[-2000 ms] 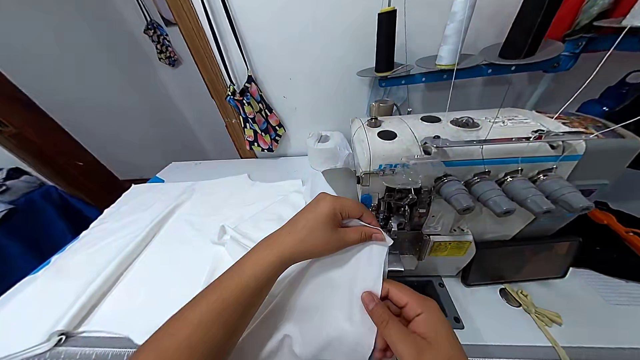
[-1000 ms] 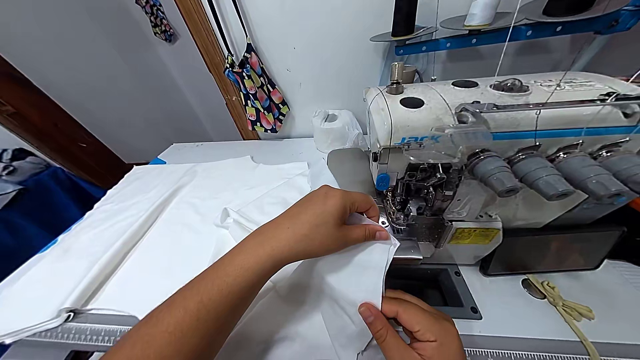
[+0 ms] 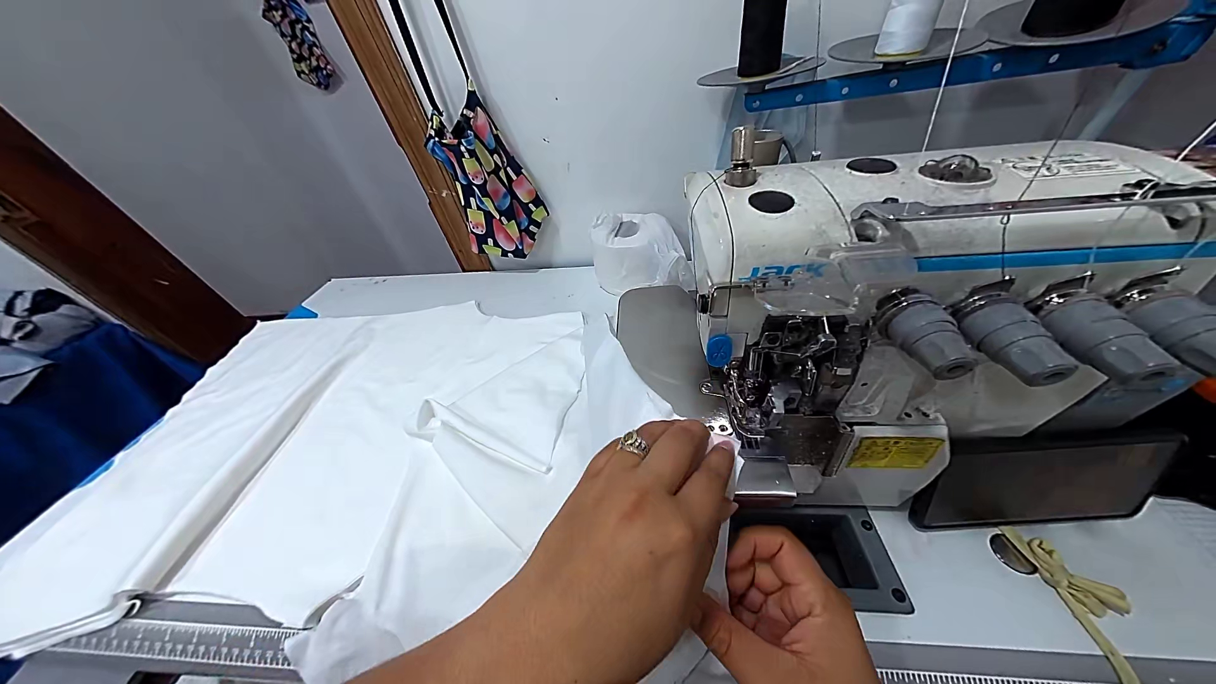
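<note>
White fabric (image 3: 494,503) lies over the table's left part and runs up to the presser foot of a Jack overlock sewing machine (image 3: 798,228). My left hand (image 3: 632,541), with a ring on one finger, presses the cloth edge with its fingertips just in front of the needle area (image 3: 750,427). Lower and to the right, my right hand (image 3: 788,608) pinches the same cloth's edge between thumb and curled fingers. The cloth between the hands is partly hidden by the left hand.
A phone-like dark device (image 3: 1045,480) leans below the machine, near a tied yellowish cord (image 3: 1069,579). A white plastic-wrapped roll (image 3: 641,252) stands behind. Thread cones (image 3: 907,28) stand above. A measuring scale (image 3: 218,643) runs along the front edge. A patterned garment (image 3: 489,180) hangs at the wall.
My left hand has gone from pinching the raised cloth corner to lying over the cloth at the presser foot. The cloth edge is now lower, against the machine. The view has moved closer.
</note>
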